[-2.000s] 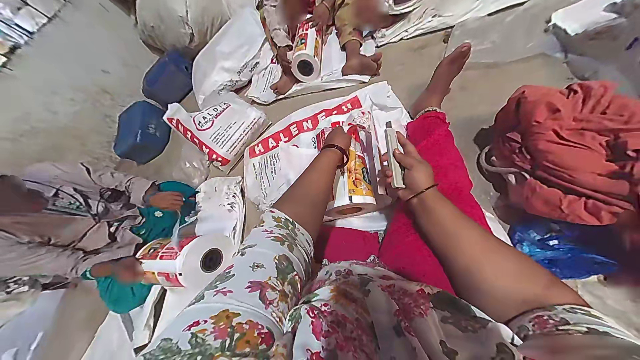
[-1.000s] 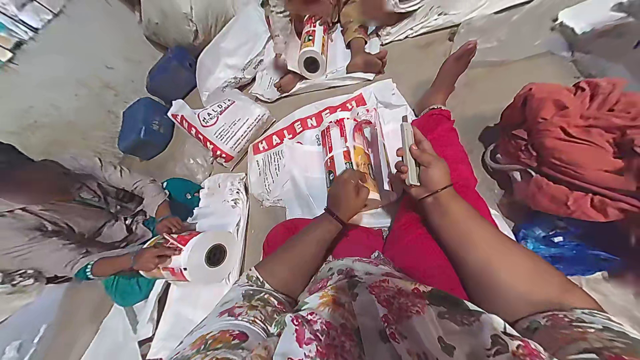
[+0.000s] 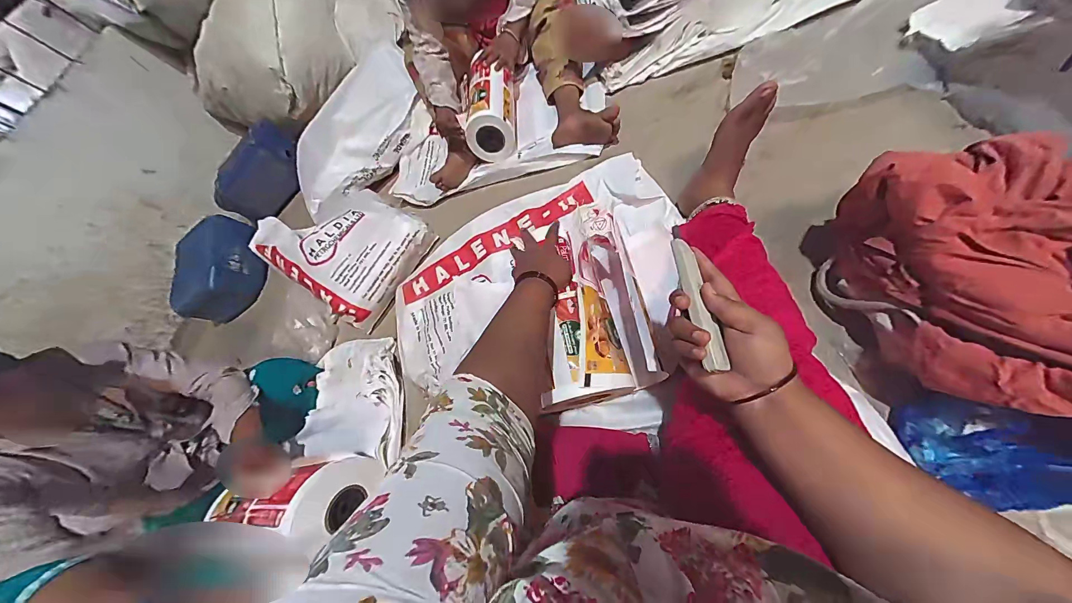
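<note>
A roll of printed plastic film lies lengthwise between my legs, on a white woven sack with a red lettered band. A loose-looking, wrinkled strip of clear film shows along its upper right part. My left hand rests at the roll's upper left side, palm down; whether its fingers grip the film cannot be told. My right hand, to the right of the roll and over my right leg, is closed around a flat, pale grey-green bar-like tool. That tool stands nearly upright, apart from the roll.
At the left a person holds another film roll; a second person sits ahead with a roll between the feet. Blue plastic containers and a folded printed sack lie left. Orange cloth and blue plastic are at the right.
My left hand has moved from the near part of the roll, where it was a second ago, forward to its upper left side. My right hand still holds the bar-like tool.
</note>
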